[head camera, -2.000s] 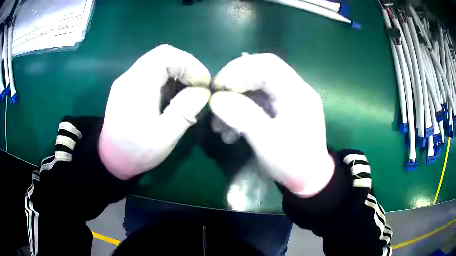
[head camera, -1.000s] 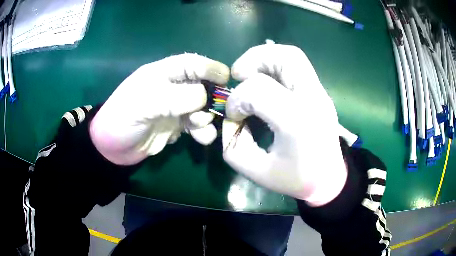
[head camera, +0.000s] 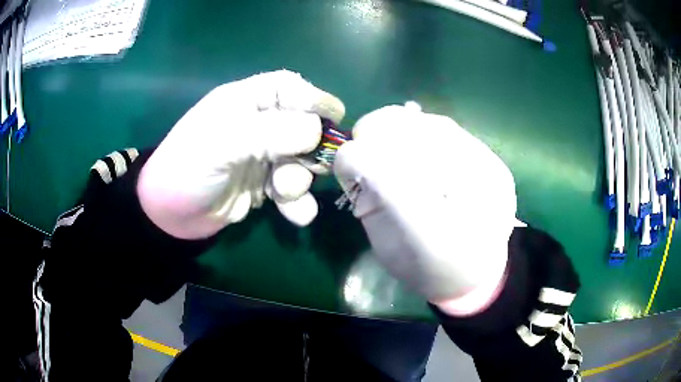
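Observation:
My left hand (head camera: 243, 153), in a white glove, pinches a small dark piece, likely the black connector housing (head camera: 324, 133), mostly hidden by the fingers. Thin coloured wires (head camera: 334, 142) in red, blue, yellow and white run from it to my right hand. My right hand (head camera: 433, 198), also gloved, is closed around these wires. A few loose wire ends (head camera: 348, 196) stick out below its fingers. The rest of the cable is hidden by the right hand; a small white bit (head camera: 520, 223) shows at its wrist.
A glossy green tabletop (head camera: 224, 45) lies below. White cables (head camera: 496, 16) with blue ends lie at the top. A dense cable pile (head camera: 631, 134) is at the right. A few cables (head camera: 13, 67) and a printed sheet (head camera: 82, 30) are at the upper left.
The hands were fingertip to fingertip, then parted slightly, showing the coloured wires. Since then the right hand has turned over the cable, and the blue connector beside its wrist is no longer visible.

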